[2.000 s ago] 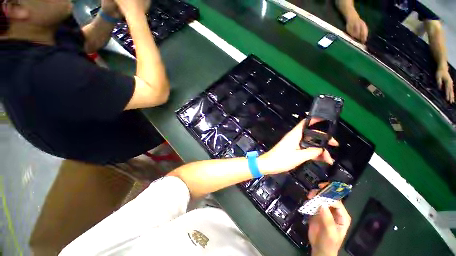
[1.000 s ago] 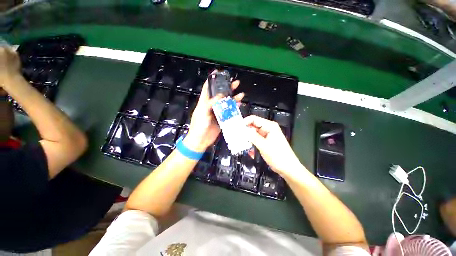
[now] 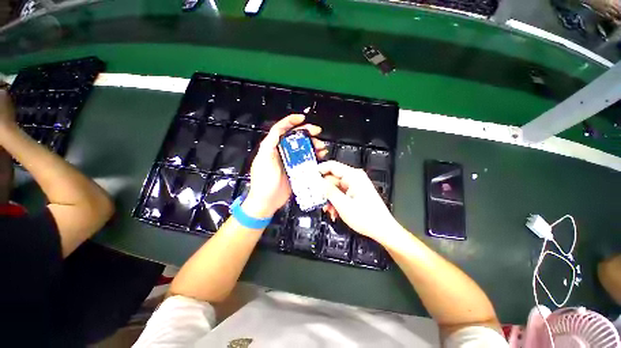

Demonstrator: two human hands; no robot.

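Note:
A circuit board (image 3: 304, 178), blue at its upper end and white below, lies over the black phone housing (image 3: 284, 147), whose dark rim shows at the board's upper left edge. My left hand (image 3: 269, 166), with a bright blue wrist band, holds the housing from the left, its fingertips curled round the far end. My right hand (image 3: 352, 195) has its thumb and fingers on the board's lower right edge. Both hands are above the black blister tray (image 3: 197, 146). Most of the housing is hidden under the board; whether the board is fully seated cannot be told.
A black smartphone (image 3: 446, 200) lies right of the tray. A white charger with cable (image 3: 540, 226) and a pink fan (image 3: 579, 329) are at the far right. Phone units lie on the green conveyor (image 3: 299, 58) beyond the white rail (image 3: 436, 121). Another person's arm (image 3: 58, 173) is at the left.
The board, earlier held apart from the housing and then overlapping its near end, now lies along the housing. The hands have come closer together. The view has swung to the right since the first frame.

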